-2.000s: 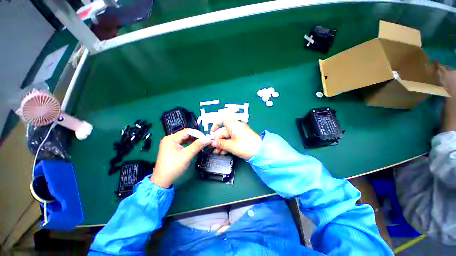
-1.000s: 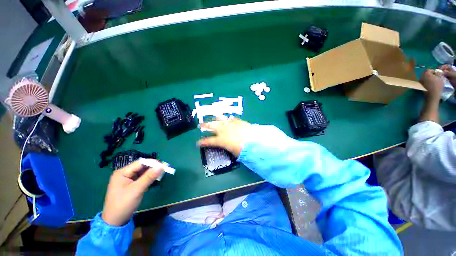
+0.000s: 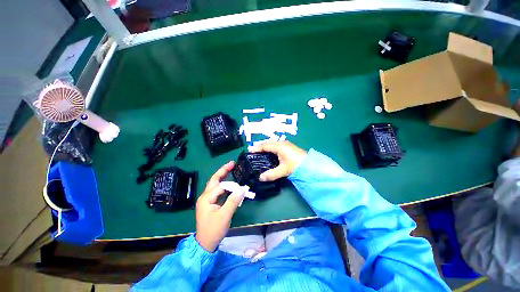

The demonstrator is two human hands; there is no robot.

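My right hand (image 3: 280, 158) grips a black unit (image 3: 255, 165) with pale printed text at the bench's front middle. My left hand (image 3: 215, 206) pinches a white strip (image 3: 238, 189) between thumb and finger, close to the unit's lower left edge; whether strip and unit touch is unclear. A loose pile of white strips (image 3: 268, 126) lies just beyond the unit. Two more black units stand left of it, one behind (image 3: 219, 132) and one nearer the front (image 3: 165, 188).
Small black parts (image 3: 165, 145) lie heaped left. White round pads (image 3: 320, 106) lie right of the strips. Black units stand at right (image 3: 378, 145) and far right (image 3: 397, 45), beside an open cardboard box (image 3: 425, 81). A pink fan (image 3: 63, 101) and blue dispenser (image 3: 77, 199) are left. A person's grey sleeve (image 3: 496, 228) is right.
My left hand has moved right with its white strip, towards the middle unit. My right hand has gone from over the strips' near edge to a grip on that unit, which now sits tilted.
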